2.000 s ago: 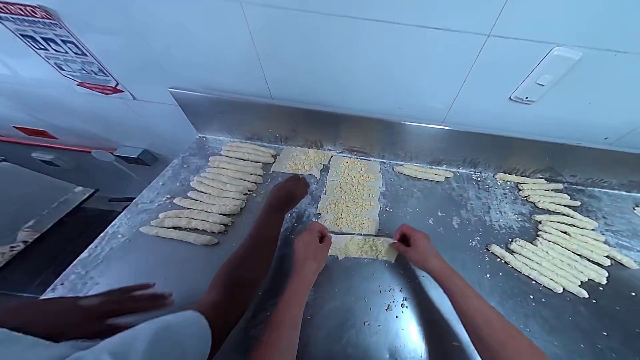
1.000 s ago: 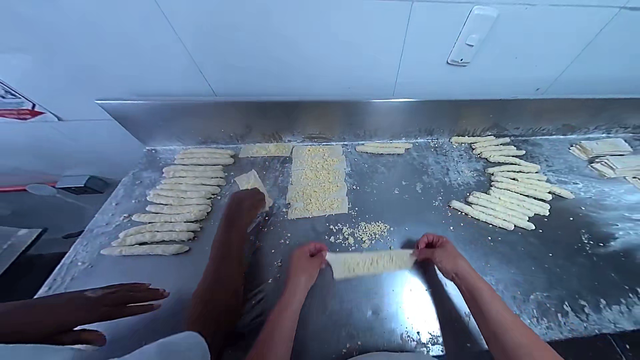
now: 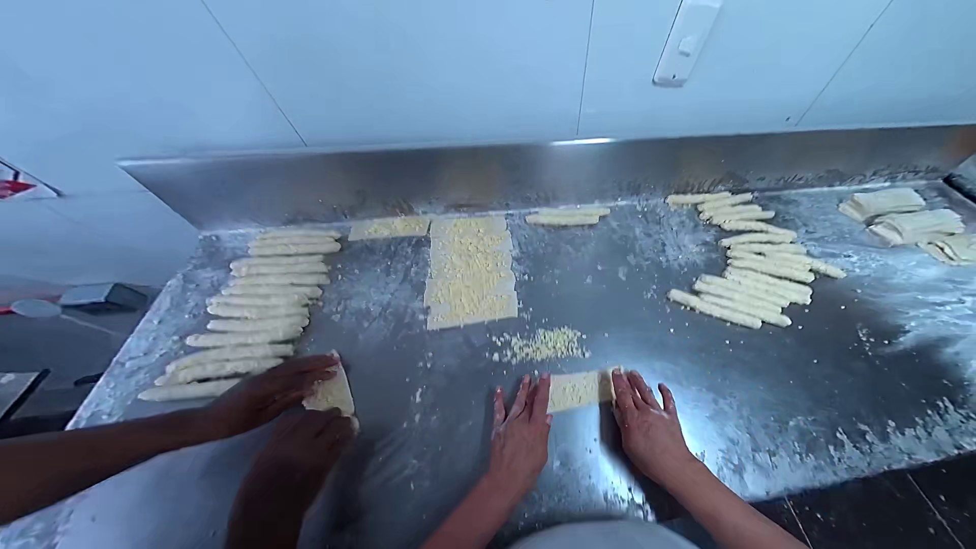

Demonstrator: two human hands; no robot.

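Observation:
A small dough strip point(image 3: 579, 391) with crumbly filling lies flat on the steel worktop near its front. My left hand point(image 3: 522, 427) rests with its fingertips on the strip's left end, and my right hand point(image 3: 648, 419) touches the right end, its fingers a little spread. Just beyond the strip is a small heap of grated cheese-like crumbs point(image 3: 545, 345). Farther back lies a crumb-covered dough sheet point(image 3: 473, 271), with a smaller covered piece point(image 3: 390, 228) at its left.
At the left, a co-worker's hands point(image 3: 305, 412) hold another dough piece point(image 3: 332, 390) beside a row of dough sticks point(image 3: 263, 309). More sticks point(image 3: 751, 267) lie right, a few point(image 3: 568, 216) at the back. Folded dough point(image 3: 915, 223) sits far right. A steel backsplash point(image 3: 534, 171) borders the worktop.
My hands have drawn the dough strip away from the sheet toward me and laid it on the worktop. The co-worker has taken a piece from beside the sheet to the left. The view has shifted right.

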